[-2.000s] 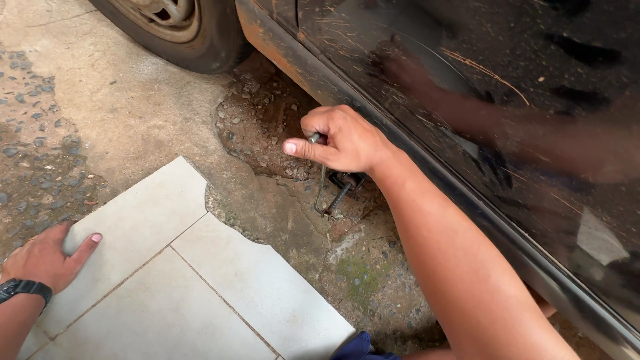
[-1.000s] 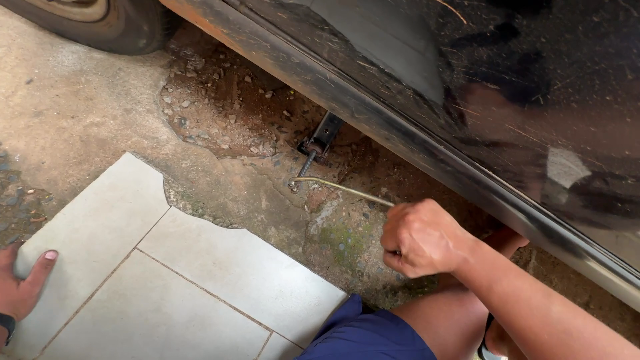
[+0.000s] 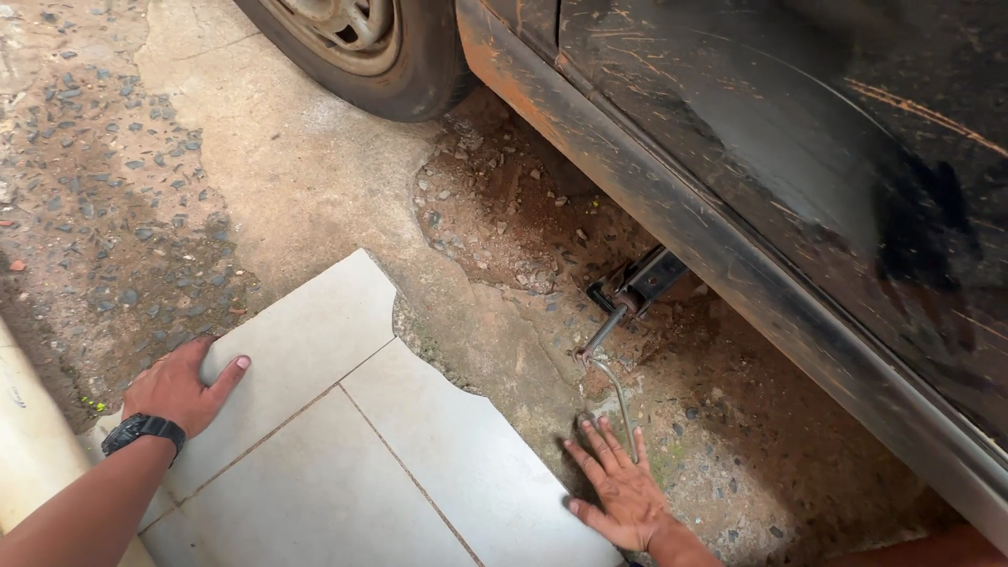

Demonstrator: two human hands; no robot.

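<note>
A black scissor-type car jack (image 3: 655, 276) lies partly under the sill of a dark car (image 3: 709, 213), its screw rod (image 3: 605, 331) pointing out toward me. A bent metal crank (image 3: 618, 390) hangs from the rod's end and runs down to my right hand (image 3: 622, 484). That hand is spread palm down beside the tiled slab's edge, its fingers apart and not closed around the crank; whether a finger touches it I cannot tell. My left hand (image 3: 177, 386), with a black watch on the wrist, rests flat on the left edge of the white tiled slab (image 3: 315, 457).
A car wheel with a black tyre (image 3: 425, 71) stands at the top. Broken concrete with loose gravel (image 3: 504, 220) lies between the wheel and the jack. Rough stony ground (image 3: 134, 205) is at the left, beside a pale curb (image 3: 31, 433).
My right hand held the crank one second ago and has let it go. The crank swung from pointing up, two seconds ago, to lying down toward me. My left hand remains on the tiles.
</note>
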